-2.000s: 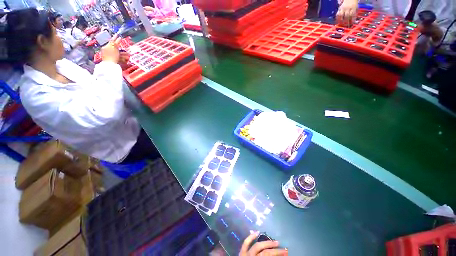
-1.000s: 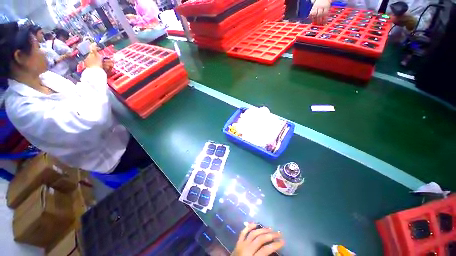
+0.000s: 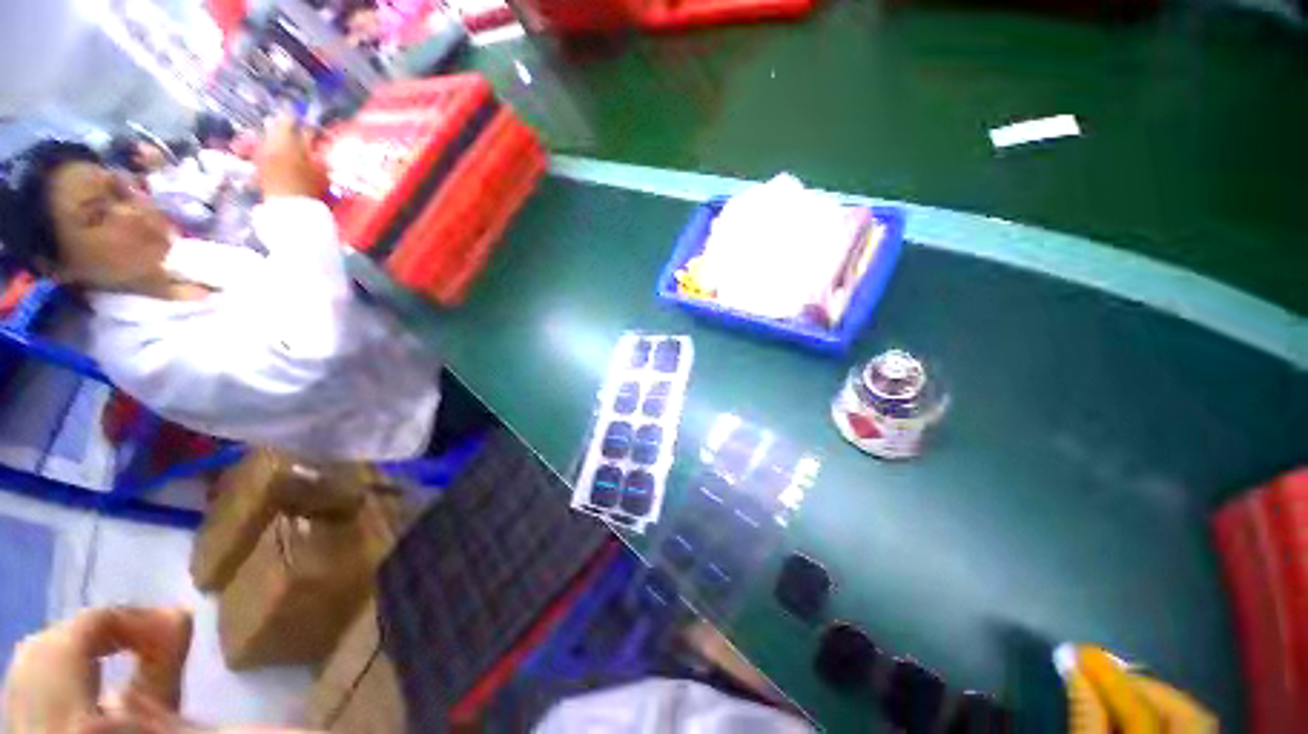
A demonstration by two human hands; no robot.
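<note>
A row of several black rounded units [image 3: 846, 654] lies on the bench at the bottom centre. Left of them are a clear film sheet [image 3: 729, 519] with dark and shiny squares, and a white-backed film sheet [image 3: 633, 426] with two columns of dark squares. My left hand [image 3: 108, 674] is raised at the bottom left, off the bench, blurred and cut off, its fingers curled but apart with nothing visible in them. My right hand [image 3: 1140, 698] is at the bottom right, cut off, with yellow finger cots and a small white bit at a fingertip; what it holds is hidden.
A blue bin [image 3: 775, 327] with white cloths and a clear bottle [image 3: 889, 406] stand on the bench. A red tray [image 3: 1274, 574] is at the right edge. Stacked red trays [image 3: 466, 201] stand by a person in white [image 3: 258, 344]. A black tray [image 3: 481, 574] and cardboard boxes [image 3: 294, 574] are below left.
My left hand has left the spot beside the clear sheet and is now far left. The row of black units has come into view. My right hand shows more. The view has tilted down.
</note>
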